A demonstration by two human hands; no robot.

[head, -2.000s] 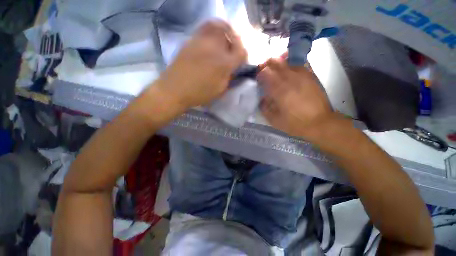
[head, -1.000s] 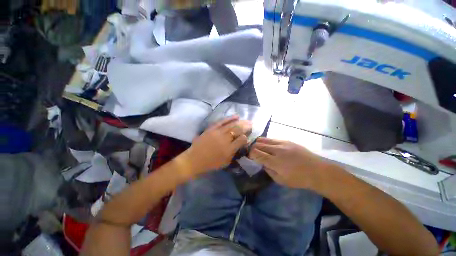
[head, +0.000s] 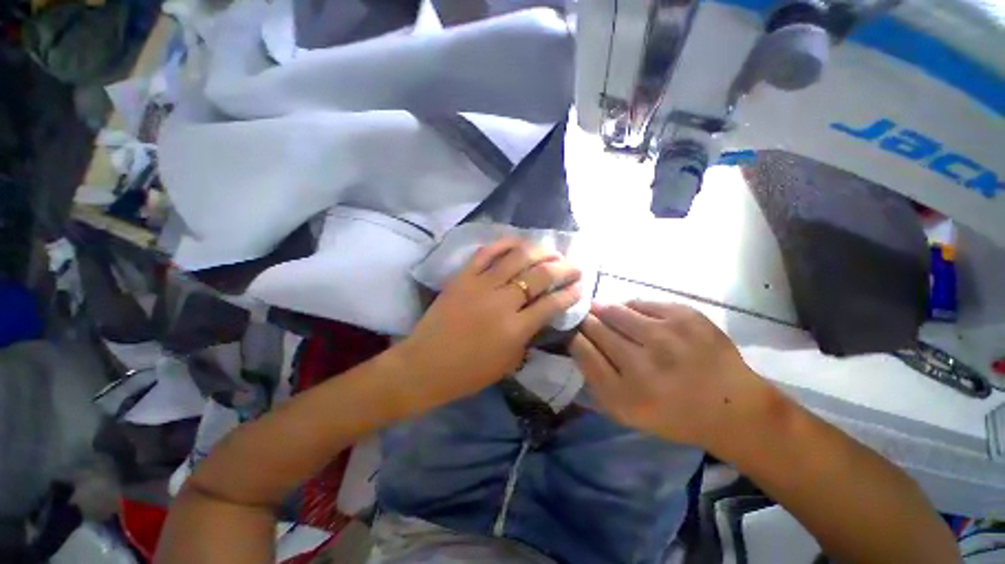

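Note:
The joined workpiece, pale with dark strips, is heaped on the table left of the needle. Its near end hangs over the table's front edge above the lap. My left hand, with a ring, lies on this end with fingers pressed on the pale fabric. My right hand pinches the fabric's right edge, its fingertips close to those of my left hand. The dark part between and under the fingers is partly hidden. The presser foot and needle stand beyond the hands, under the bright lamp, not touched by them.
The sewing machine arches over the right side. A dark mesh-like panel lies under its arm. Scissors and a blue tube lie at the right. A red crate stands left of my legs, among fabric scraps.
Both hands have come back from near the needle to the table's front edge. Since the last earlier frame, my left hand has flattened over the pale fabric and my right hand has shifted slightly right.

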